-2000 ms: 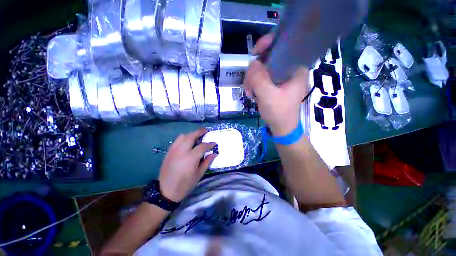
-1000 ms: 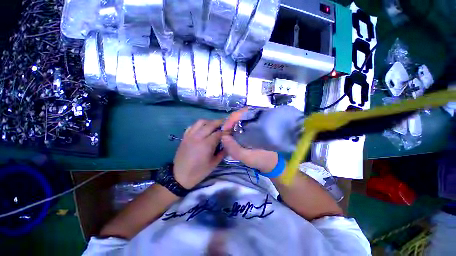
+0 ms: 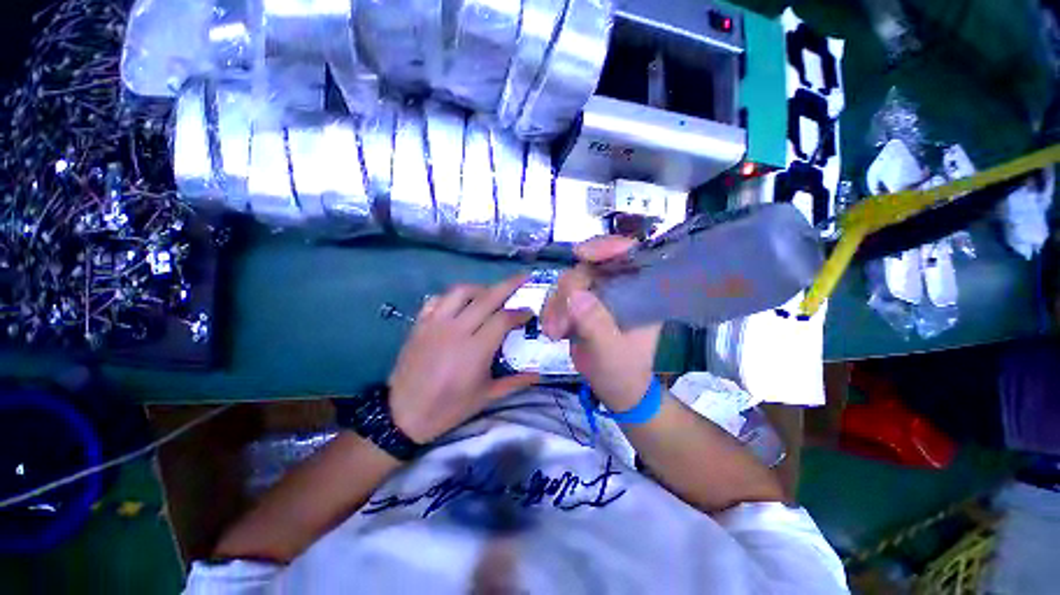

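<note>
A white housing [image 3: 541,352] lies on the green bench mat in front of me, partly hidden by both hands. A small dark piece [image 3: 532,330] shows on it. My left hand [image 3: 451,349] rests at its left side with fingers on the housing's edge. My right hand [image 3: 599,331] is closed around the grey electric screwdriver [image 3: 709,273], which is tilted, its yellow end at the right. The driver tip is hidden by my fingers, so I cannot tell whether it touches a screw. A small wired component [image 3: 398,313] lies left of the housing.
A tray of tangled wired components [image 3: 105,233] is at the left. Bagged housings [image 3: 372,169] stand behind the work, beside the screw feeder [image 3: 657,140]. Liner sheets [image 3: 781,355] lie right of the feeder. Loose white housings [image 3: 904,273] lie farther right. A blue bucket [image 3: 47,465] is below.
Since a second ago, the screwdriver has tilted differently and its body has moved right. The housing shows again between my hands. Earlier my right hand with the driver was up at the feeder.
</note>
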